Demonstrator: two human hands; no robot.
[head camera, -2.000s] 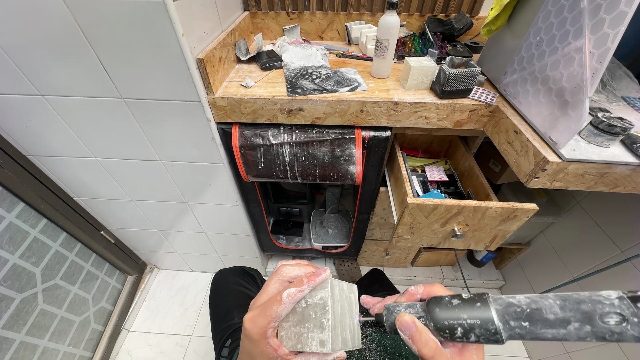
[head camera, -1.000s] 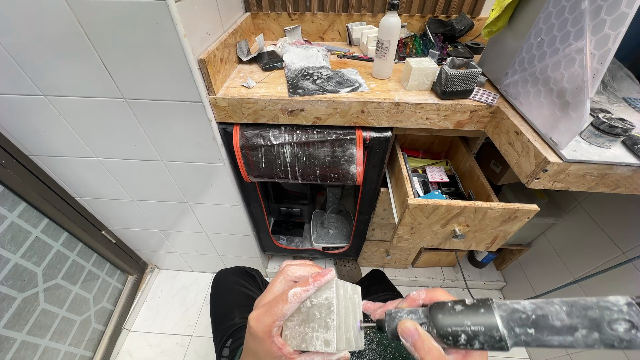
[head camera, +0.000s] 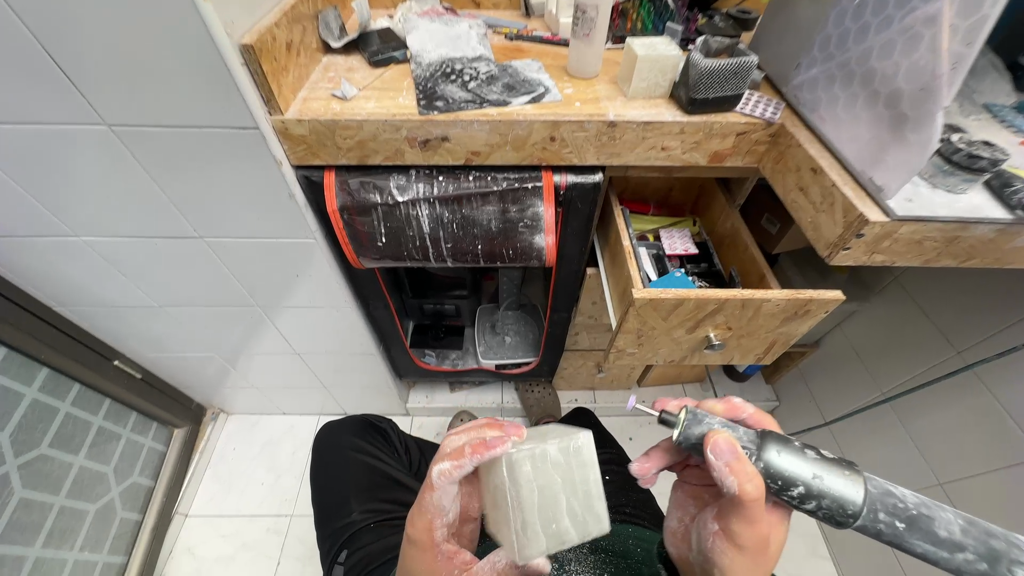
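Note:
Dust coats both hands. My left hand (head camera: 452, 500) grips a pale, whitish block (head camera: 546, 492) by its left side and underside, above my lap; wavy ridges run over the face that shows. To its right, my right hand (head camera: 716, 488) holds a black and grey rotary tool (head camera: 768, 460), thumb on top near the collar. A thin shank with a small pale purple grinding bit (head camera: 632, 402) points up and left from the tool, apart from the block. Powder lies on the dark clothing below the block.
An OSB workbench (head camera: 520, 142) stands ahead, bearing a dusty black sheet (head camera: 480, 84), a bottle (head camera: 588, 40), a whitish block (head camera: 650, 68) and a mesh holder (head camera: 716, 74). Beneath are an open drawer (head camera: 728, 328) and a black enclosure with orange trim (head camera: 444, 216). A tiled wall (head camera: 160, 176) is left.
The rotary tool's bit has moved away from the block and now points up and left. The block has been turned, so its ridged face shows.

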